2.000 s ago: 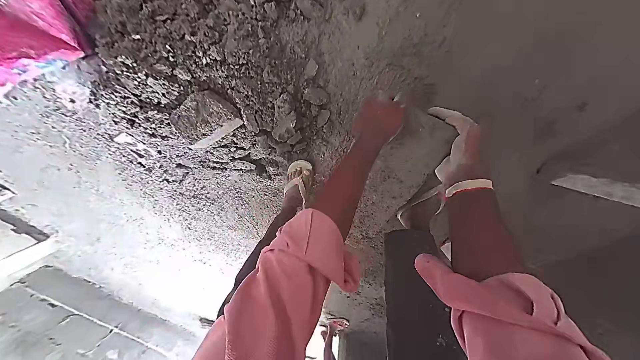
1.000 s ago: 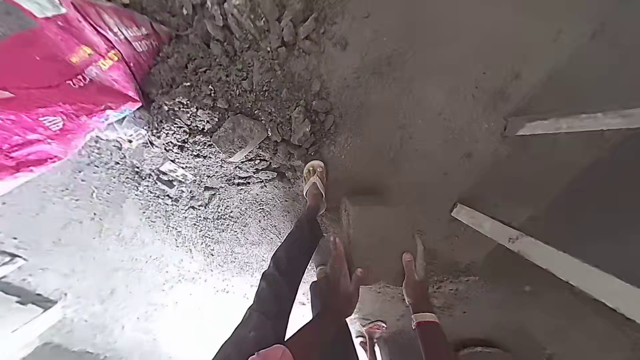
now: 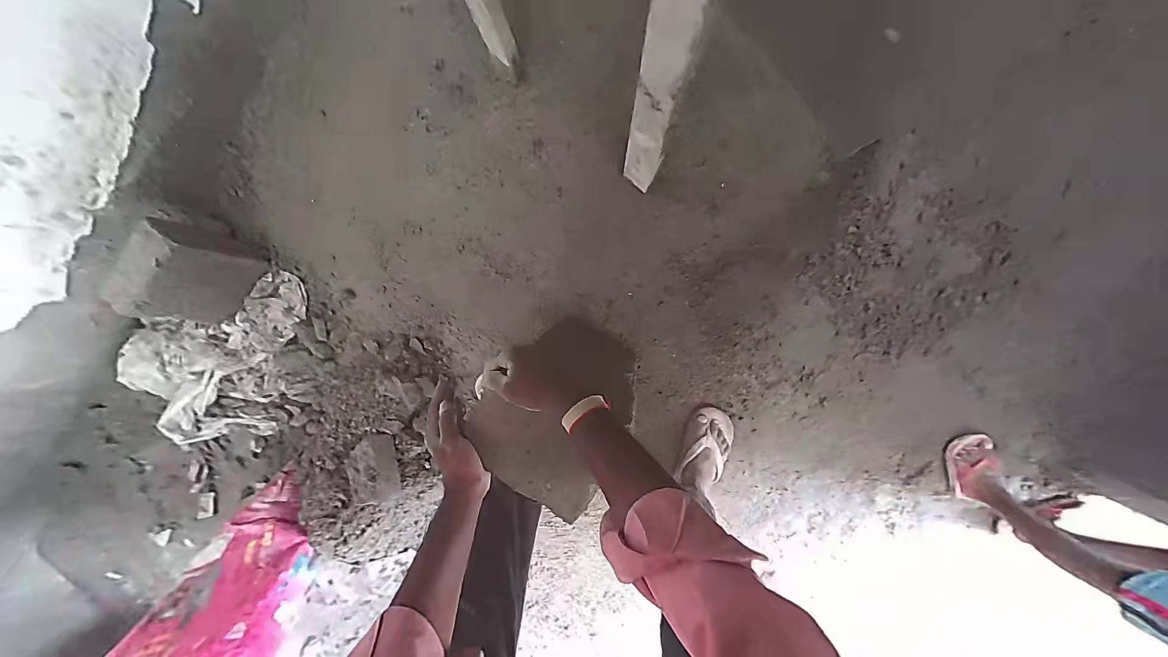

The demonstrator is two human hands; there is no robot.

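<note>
A flat-faced grey-brown block (image 3: 531,456) is between my forearms, low in the centre of the head view. My left hand (image 3: 453,453) is beside its left edge, palm inward and fingers extended; contact is unclear. My right hand (image 3: 534,385), with a pale band at the wrist, reaches across the block's upper edge, its fingers bent and blurred. Whether it grips the block cannot be told. Just past those fingers shows part of a pale sandal (image 3: 493,374). A dark patch (image 3: 584,351), a shadow or another face of the block, adjoins the right hand.
Rubble (image 3: 374,465) lies left of my hands, with crumpled plastic sheeting (image 3: 187,370), a larger block (image 3: 187,274) and a pink printed sack (image 3: 237,575). Two pale bars (image 3: 662,96) (image 3: 493,32) extend from the top. My sandalled foot (image 3: 707,447) is right; another person's foot (image 3: 972,465) stands farther right.
The view has swung round strongly. One second ago my spread hands were on either side of the block; now my right hand crosses over its upper edge.
</note>
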